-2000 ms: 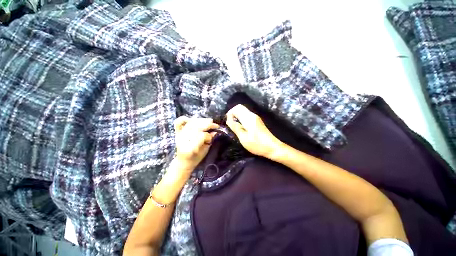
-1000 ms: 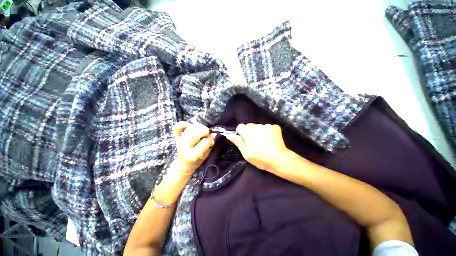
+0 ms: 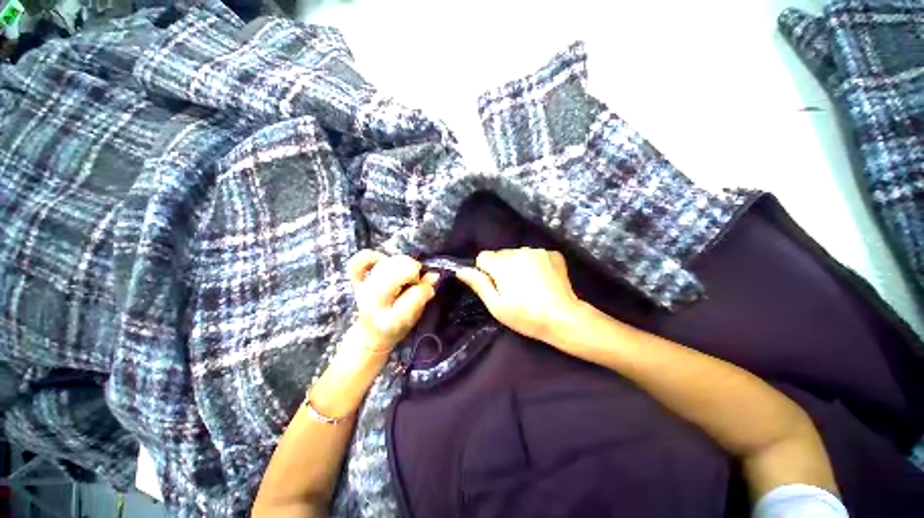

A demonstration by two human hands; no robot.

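A plaid woolly coat point(image 3: 268, 223) lies opened, with its dark purple lining point(image 3: 598, 435) facing up at the centre and right. My left hand point(image 3: 388, 295) and my right hand point(image 3: 527, 293) pinch a narrow seam edge point(image 3: 446, 264) between their fingertips, close together near the coat's opening. A thin purple thread loop point(image 3: 427, 350) curls just below my left hand, above a curved plaid edge. A plaid strip with an angled end point(image 3: 547, 111) extends up from the opening. Whether a tool is in my right hand cannot be told.
The white worktable point(image 3: 699, 76) shows behind the coat. Another plaid garment point(image 3: 887, 111) lies at the far right. Bunched plaid cloth point(image 3: 61, 202) fills the left. Dark items and a small green tag point(image 3: 12, 14) are at the top left corner. Metal framing point(image 3: 46, 491) shows at the bottom left.
My right hand has turned and moved slightly down and right from its earlier place by the opening. The seam edge now shows between both hands. The coat has hardly moved.
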